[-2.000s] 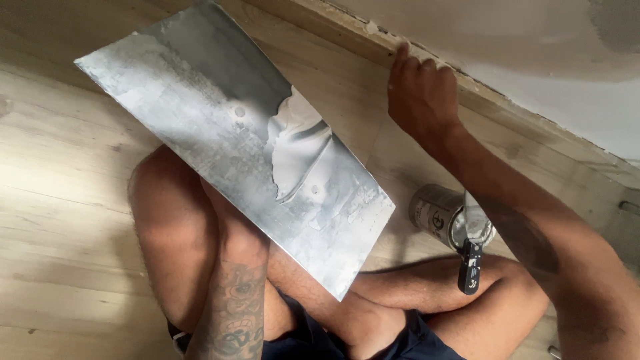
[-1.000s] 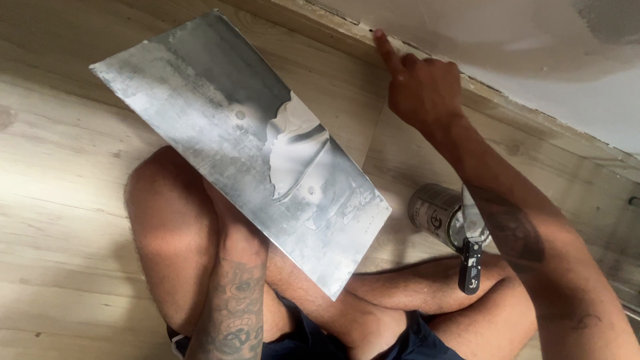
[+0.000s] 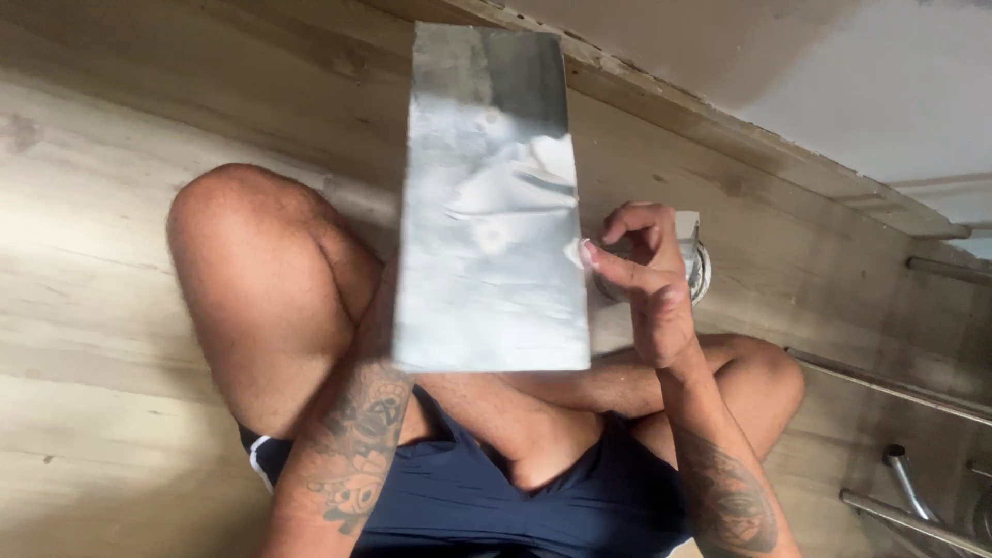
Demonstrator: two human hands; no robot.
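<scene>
A rectangular metal plasterer's hawk [image 3: 480, 310] is held up over my lap, bearing a smear of white filler [image 3: 515, 186] near its right side. My left hand [image 3: 385, 310] is mostly hidden beneath the plate and supports it from below; its grip does not show. At the plate's right edge is my right hand [image 3: 655, 283], fingers apart and partly curled, with a dab of white filler on the index fingertip. Behind that hand stands an open can [image 3: 701, 273], largely hidden, with part of a putty knife's blade [image 3: 687, 226] showing above it.
My crossed legs rest on the wood-look floor [image 3: 93, 310]. A wooden baseboard [image 3: 744, 151] with a rough upper edge runs along the foot of the patchy plastered wall [image 3: 775, 54]. Metal tubes [image 3: 891, 384] lie or stand at the right.
My right hand has left the top edge of the baseboard and come down to the plate's right edge. The plate has turned more upright in view. The view has shifted.
</scene>
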